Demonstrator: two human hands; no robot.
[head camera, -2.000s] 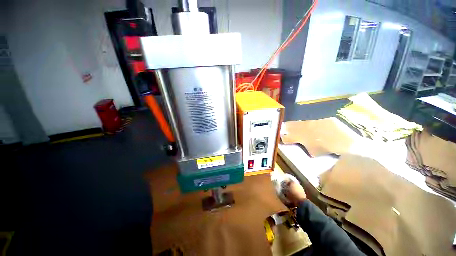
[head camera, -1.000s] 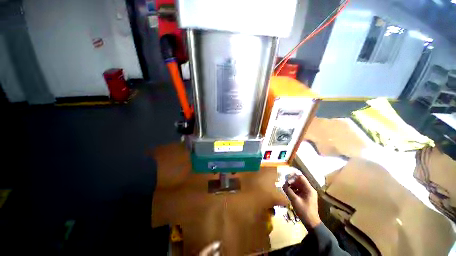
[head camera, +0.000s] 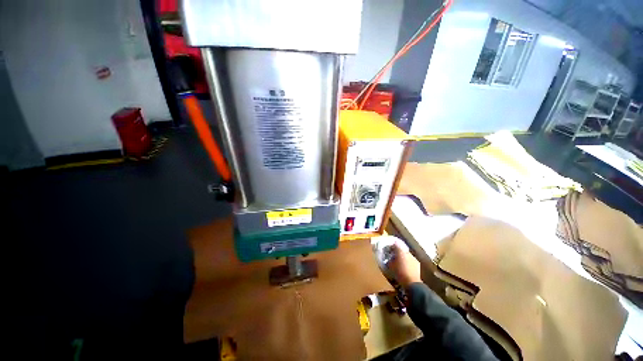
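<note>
A brown leather panel (head camera: 247, 303) lies over the press base, under the small dark press head (head camera: 293, 272). The silver cylinder of the pneumatic press (head camera: 282, 134) stands above it. My right hand (head camera: 403, 264) reaches to the pale round tub (head camera: 386, 248) right of the press; its fingertips are at the tub and partly hidden, so I cannot tell what they hold. Small metal fittings (head camera: 396, 303) lie on the pale wooden bench (head camera: 386, 331), below my right hand. My left hand is not in the picture.
The orange control box (head camera: 374, 173) stands right of the cylinder. Brown panel stacks (head camera: 529, 275) lie on the white table at the right, with folded yellow pieces (head camera: 518, 169) behind. Yellow-orange button boxes (head camera: 364, 314) sit beside the base. An orange hose (head camera: 204, 134) runs left of the cylinder.
My right hand was raised with its fingers pinched near the tub; now it reaches to the tub. My left fingertips, seen at the bottom edge before, are gone from the picture. The view has shifted.
</note>
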